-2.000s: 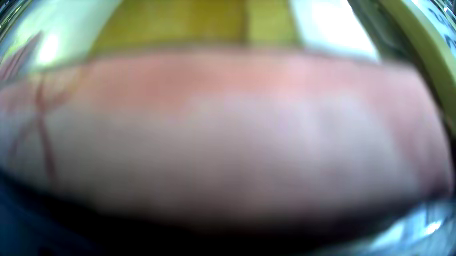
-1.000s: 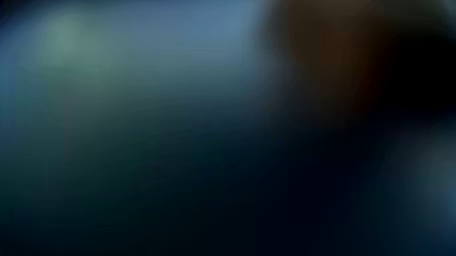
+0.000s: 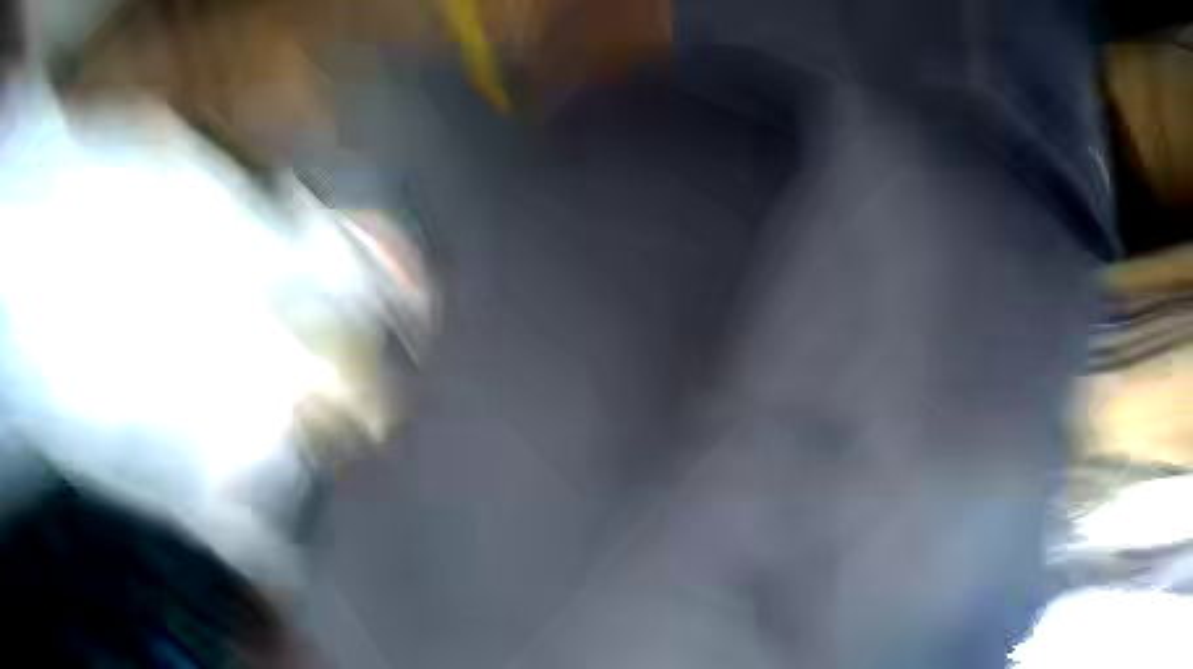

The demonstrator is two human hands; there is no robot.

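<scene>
The head view is heavily blurred. A large grey, cloth-like surface (image 3: 890, 327) fills the middle and right; I cannot tell what it is. A glaring white shape (image 3: 144, 301) lies at the left, with a small pinkish patch at its right edge that I cannot identify. Neither my left hand nor my right hand can be made out. No held thing can be made out.
Blurred brown areas (image 3: 602, 37) show along the top, with a thin yellow streak (image 3: 476, 52) beside them. Pale tan and brown surfaces (image 3: 1145, 405) and a bright white patch (image 3: 1112, 634) show at the right edge. The lower left corner is dark.
The near pinkish shape that filled the view two seconds ago is gone. The view then went almost dark, and now shows a brighter, blurred grey and white scene.
</scene>
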